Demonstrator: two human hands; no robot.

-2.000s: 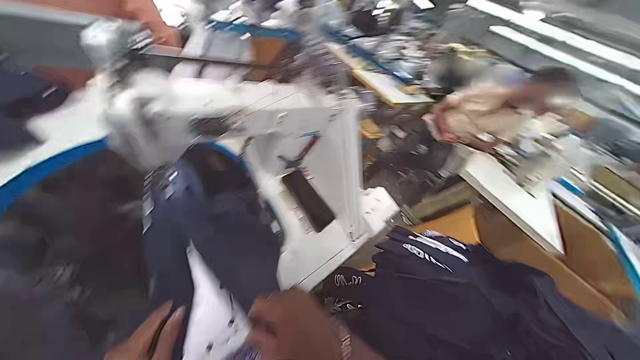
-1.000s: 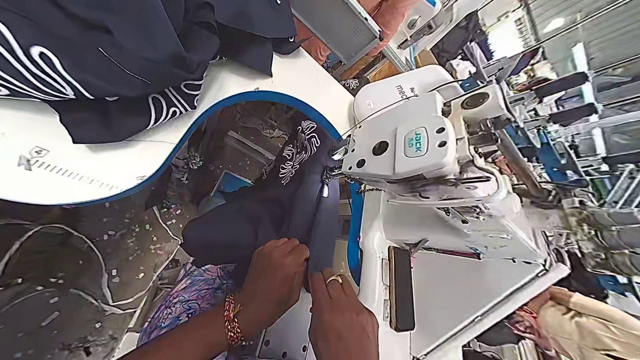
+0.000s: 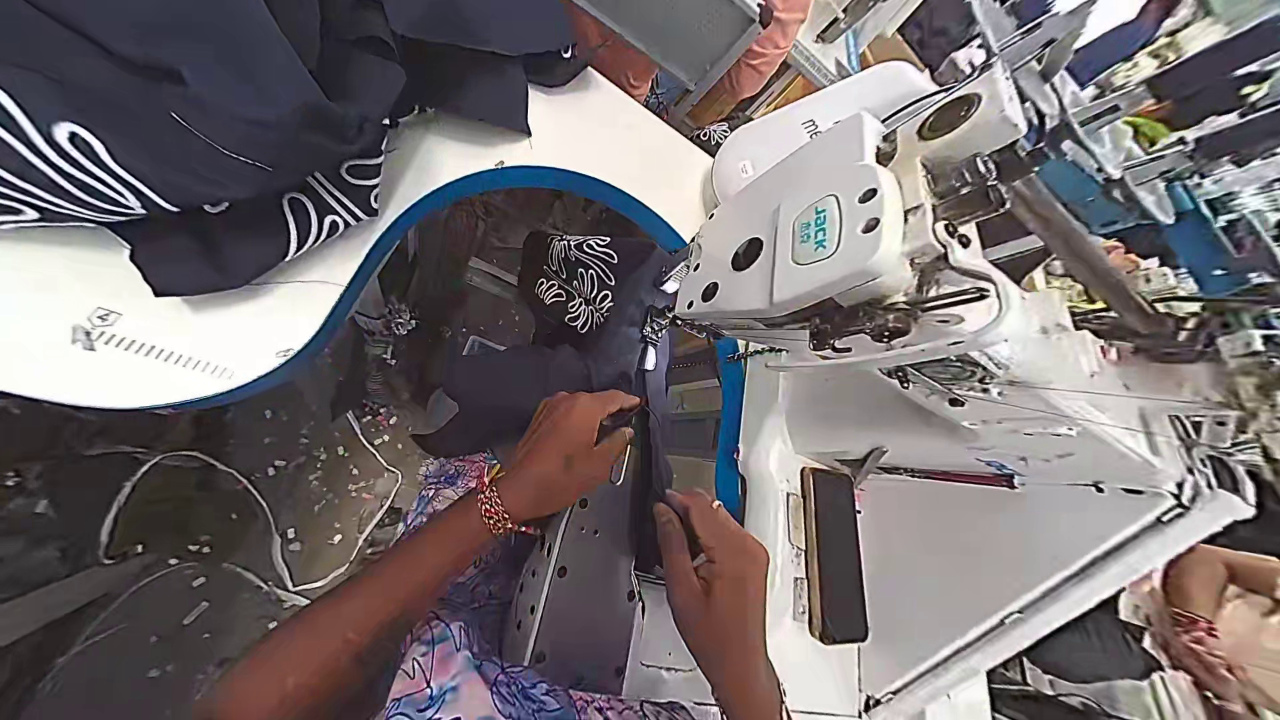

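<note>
Dark navy fabric [image 3: 610, 350] with white looping embroidery lies under the presser foot of a white Jack sewing machine [image 3: 800, 235]. My left hand [image 3: 570, 450], with a beaded bracelet at its wrist, pinches the fabric edge just below the foot. Closer to me, my right hand [image 3: 710, 560], a ring on one finger, holds the same narrow strip of fabric between thumb and fingers. The strip runs between both hands along the machine's arm. Small metal parts at the foot partly cover the seam, and the needle itself cannot be made out.
A white table [image 3: 330, 300] with a curved blue edge carries more embroidered navy fabric [image 3: 260, 110]. A dark rectangular object [image 3: 835, 555] lies on the machine's base. Fabric scraps and a white cord [image 3: 275, 540] are on the floor. A person's arm [image 3: 1210, 600] is at lower right.
The view has swung strongly since the first frame. Since one second ago, the hands are a little farther apart on the fabric, and the embroidered part beside the foot lies differently.
</note>
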